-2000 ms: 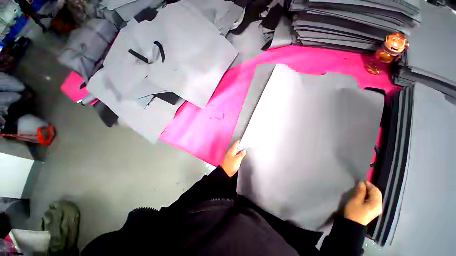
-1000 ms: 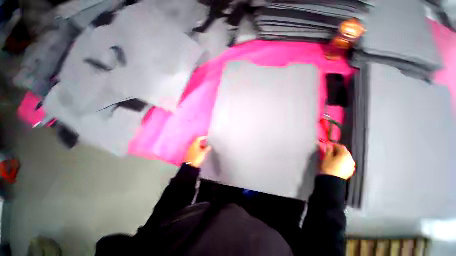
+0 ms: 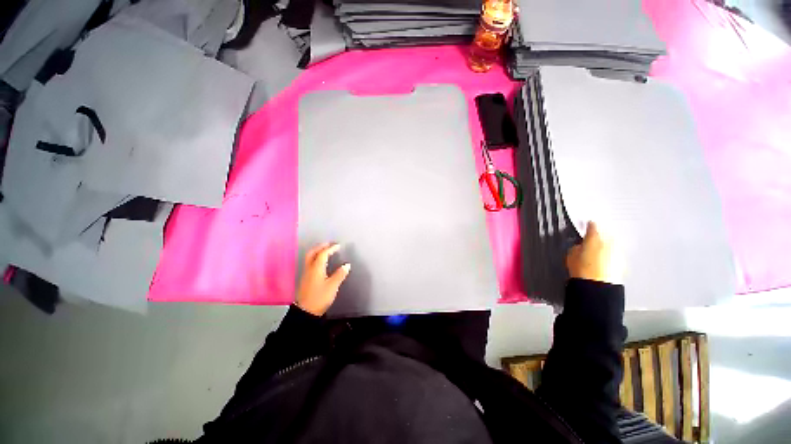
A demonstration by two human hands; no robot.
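Observation:
A grey cut panel lies flat on the pink cloth in front of me, its notch at the far edge. My left hand rests over its lower left part with fingers apart, gripping nothing. At the right stands the panel stack, dark layered edges towards the panel. My right hand is at the near left part of the stack and grips the edge of the top panel, which is bent up a little there. The thumb and fingertips are partly hidden by the panel.
Scissors with red and green handles and a black phone lie between panel and stack. An orange bottle stands behind them. Far stacks are at the back. Loose grey pieces heap at left. A wooden pallet is below right.
The single panel, earlier held by both hands, now lies flat. My left hand has let go of its edge. My right hand has moved right onto the stack. The view has turned right.

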